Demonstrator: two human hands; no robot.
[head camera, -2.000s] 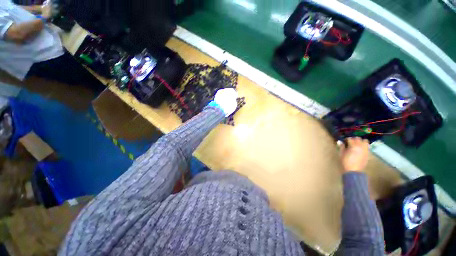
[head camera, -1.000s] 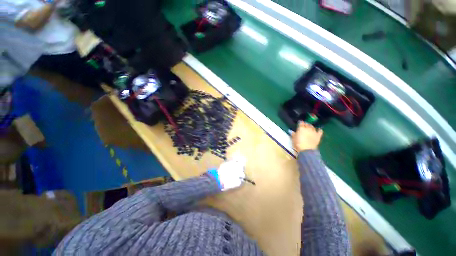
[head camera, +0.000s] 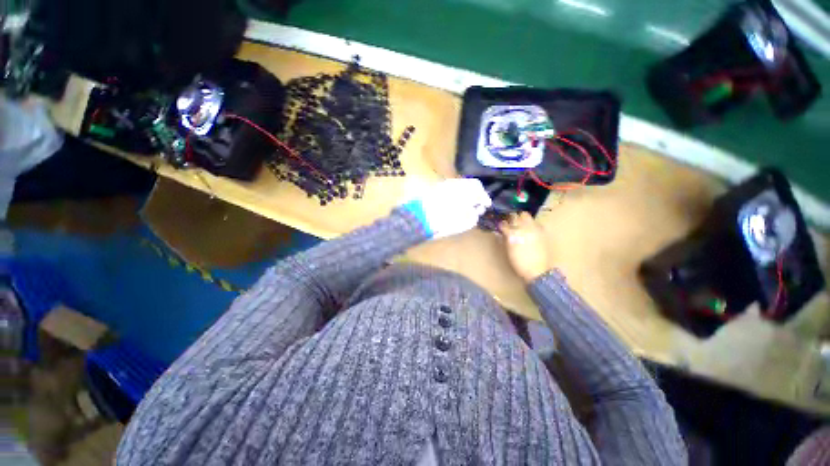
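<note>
An open speaker unit lies on the bench in front of me. Its rear housing half (head camera: 587, 114) is a black tray with a silver loudspeaker (head camera: 510, 136) and red wires (head camera: 582, 155). The front housing half (head camera: 523, 193) lies on its near side, partly hidden by my hands. My left hand (head camera: 455, 207), in a white glove with a blue cuff, is at that half's left edge; whether it holds a small part cannot be seen. My bare right hand (head camera: 523, 244) has its fingertips on the near edge of the front half. A pile of small black parts (head camera: 337, 127) lies to the left.
Another open unit (head camera: 232, 118) stands left of the pile. A further unit (head camera: 764, 223) lies on the bench at right, and one (head camera: 742, 64) on the green conveyor (head camera: 428, 36). The conveyor's white edge (head camera: 364, 56) runs behind the bench. A cardboard box (head camera: 200, 223) is below the bench at left.
The unit my right hand touched on the conveyor is now on the bench before me. My left hand has moved to its front half. The view has turned.
</note>
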